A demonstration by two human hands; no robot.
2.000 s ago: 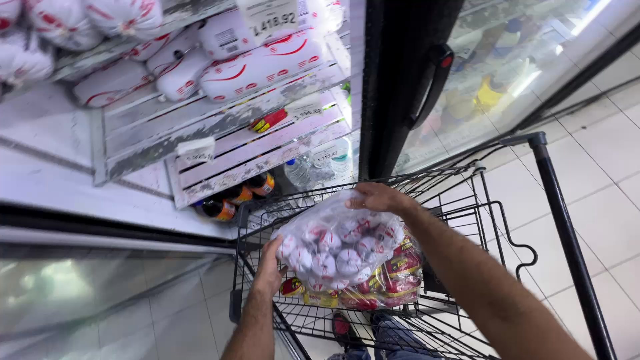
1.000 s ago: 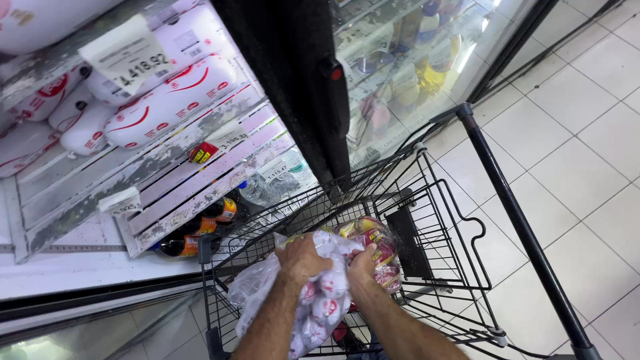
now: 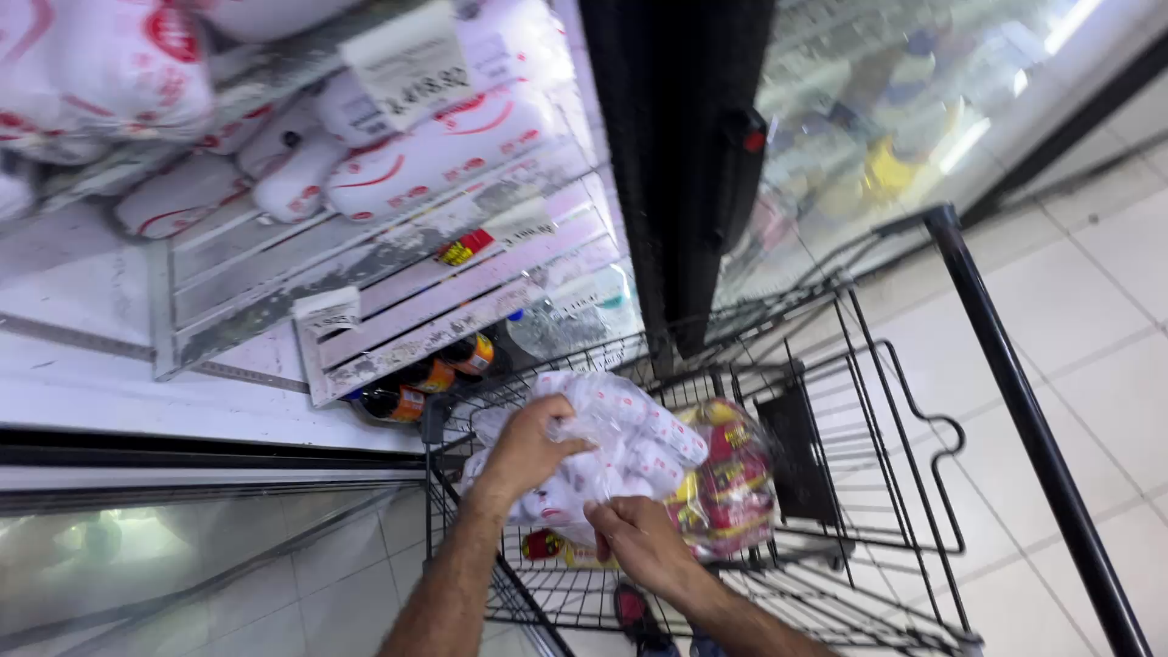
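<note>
A clear plastic bag of white, red-marked wrapped rolls (image 3: 630,429) lies in the black wire shopping cart (image 3: 876,438). On the bag's left part is my left hand (image 3: 534,447), its thumb and fingers pinching the plastic film. My right hand (image 3: 643,538) is closed on the film at the bag's lower edge. Touching the bag on its right is a clear pack of red and yellow packets (image 3: 730,484). Below my hands, another red and yellow package (image 3: 557,547) shows partly in the cart. The bag and hands hide part of the cart floor.
An open refrigerated case holds large white tubes (image 3: 447,151) on slatted shelves, with price tags (image 3: 411,64) on the shelf edges. Dark bottles (image 3: 392,401) stand low beside the cart. A black door frame (image 3: 684,164) and another glass door rise behind; the cart's handlebar (image 3: 1031,429) is at right.
The bag has moved from over the red and yellow pack to its left side and now lies flatter. My hands have moved apart since one second ago.
</note>
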